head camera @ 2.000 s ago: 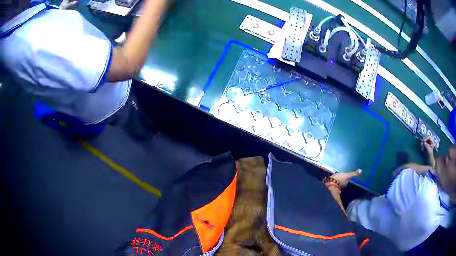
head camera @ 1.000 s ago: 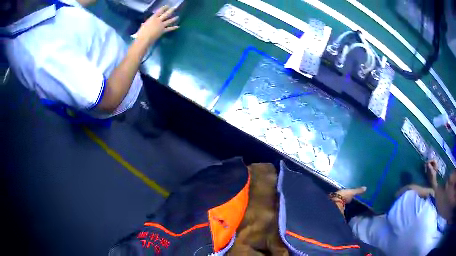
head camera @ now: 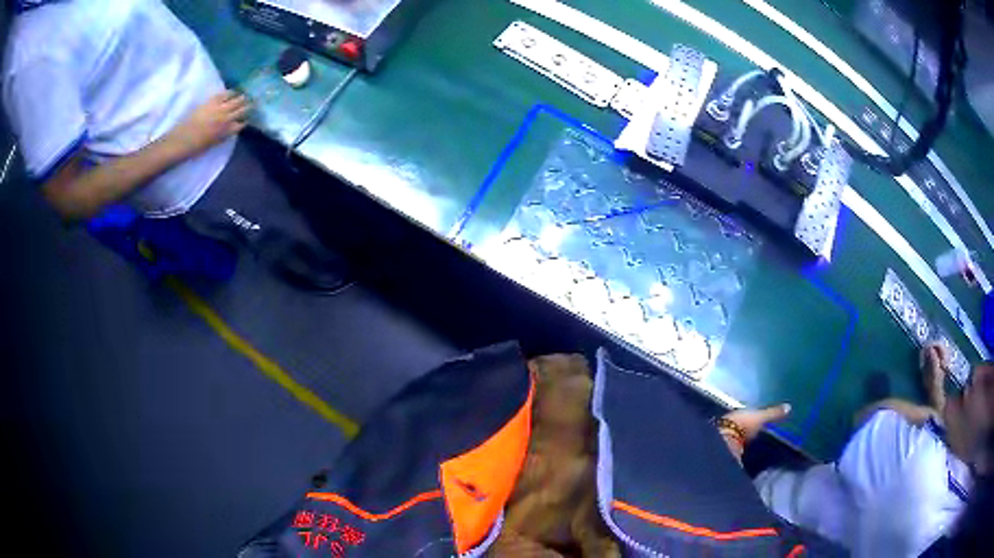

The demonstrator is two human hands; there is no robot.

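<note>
Neither of my hands shows. Only the front of my dark, orange-trimmed jacket is at the bottom. A clear blister tray [head camera: 632,262] with rows of round pockets lies on the green bench [head camera: 420,93] in front of me. It is partly inside a blue tape outline [head camera: 498,169]. A hanging black fixture [head camera: 747,164] with white hoses and perforated white side plates is over its far side. A strip plate [head camera: 556,63] with ringed circles lies left of the fixture, partly hidden by it.
A white-shirted person stands at left, a bare hand [head camera: 221,117] at the bench. A machine [head camera: 327,24] with a red button is beyond. Another person sits at right, one hand [head camera: 935,365] at a strip plate [head camera: 913,316]. A braceleted hand [head camera: 758,421], apparently theirs, rests on the bench edge.
The left person's arm has drawn back from the machine, uncovering its red button and a black-and-white round pad. My view has shifted slightly. The braceleted hand stays at the bench edge.
</note>
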